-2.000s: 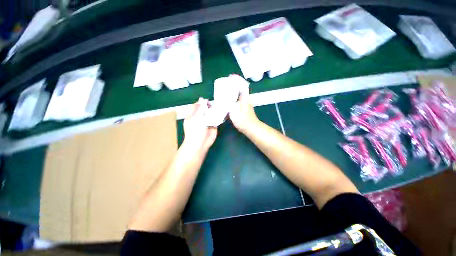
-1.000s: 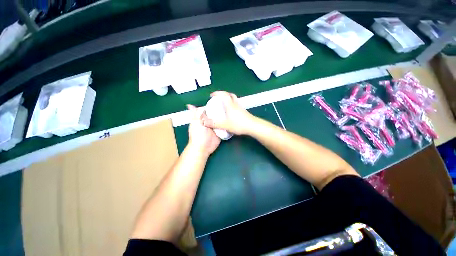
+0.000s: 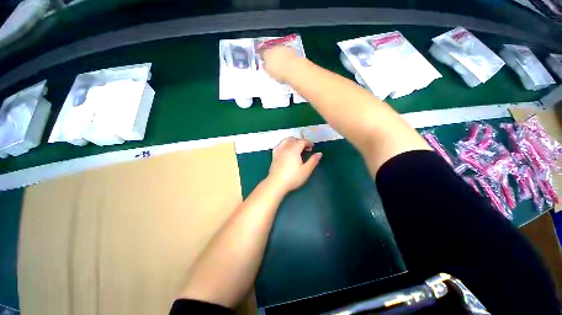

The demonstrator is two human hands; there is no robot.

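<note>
My right hand (image 3: 280, 63) reaches over a white blister tray (image 3: 239, 83) on the green conveyor belt. Its fingers are over the tray's upper part, below a pink bagged part (image 3: 278, 42); whether they hold anything is hidden. A dark-looking item (image 3: 240, 58) lies in the tray's upper left. My left hand (image 3: 292, 163) rests near the white edge strip, fingers apart and slightly curled, with nothing in it.
More white trays (image 3: 106, 109) stand left and right along the belt. A cardboard sheet (image 3: 132, 227) lies on the bench at left. Pink bagged parts (image 3: 487, 161) are piled at right, some on a tan cardboard pad. A shiny bar crosses the bottom edge.
The white wrapped part that both hands held near the belt edge is no longer seen in them. My right hand has moved forward onto a tray. My left hand has let go and opened.
</note>
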